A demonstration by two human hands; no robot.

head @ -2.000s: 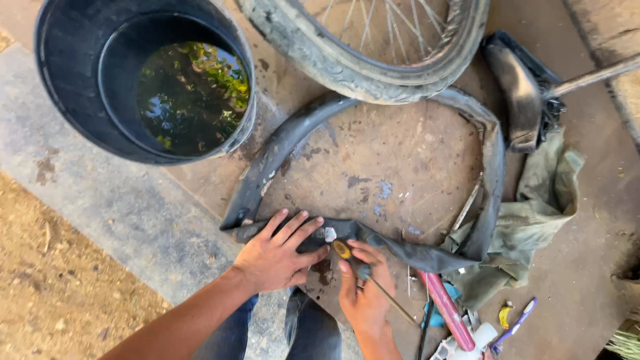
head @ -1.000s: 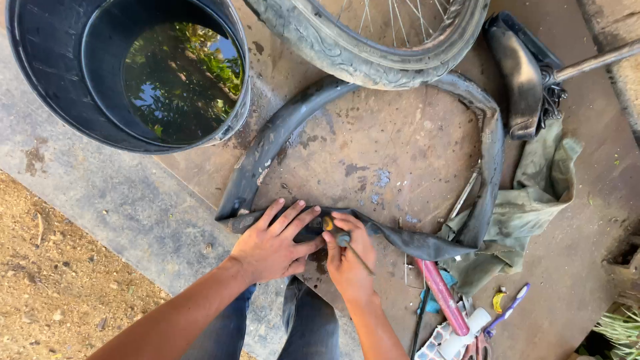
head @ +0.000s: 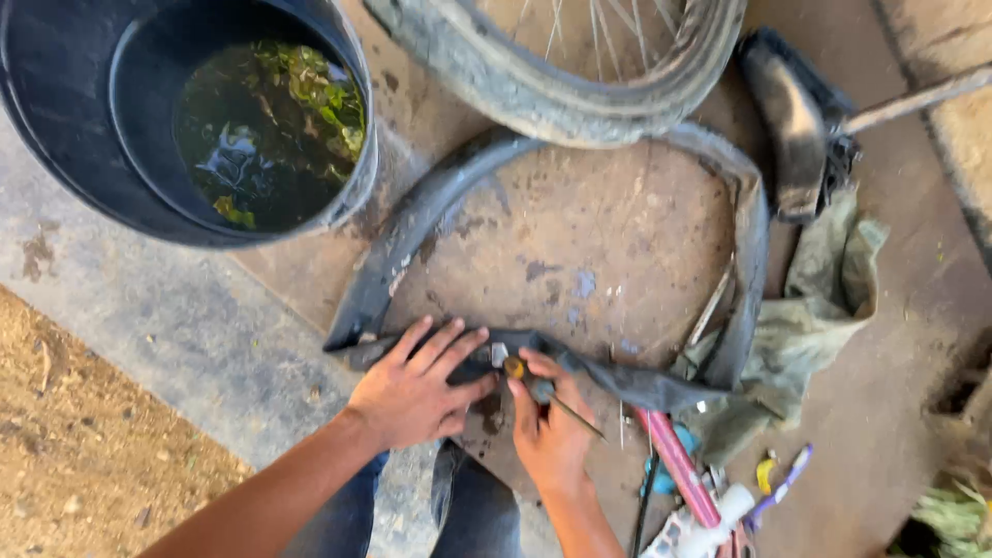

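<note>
A black rubber inner tube (head: 438, 182) lies in a loop on the brown ground, its near side flattened. My left hand (head: 418, 384) presses on that near side with fingers spread. Just right of its fingertips a small pale patch (head: 499, 355) shows on the tube. My right hand (head: 550, 426) grips a screwdriver (head: 573, 415), its yellowish handle end at the tube beside the patch and its thin metal shaft pointing down and right, away from the tube. The fingers hide part of the handle.
A dark bucket of water (head: 360, 155) stands upper left. A bicycle wheel with tyre (head: 558, 108) overlaps the tube's far side. On the right lie a dark tool with a metal rod (head: 798, 132), a grey-green cloth (head: 806, 341), a pink tube (head: 678, 469) and a purple toothbrush (head: 783, 484).
The left hand stays pressed on the tube. The right hand and screwdriver have shifted slightly right from where they were one second ago, uncovering the pale patch, which was also visible two seconds ago.
</note>
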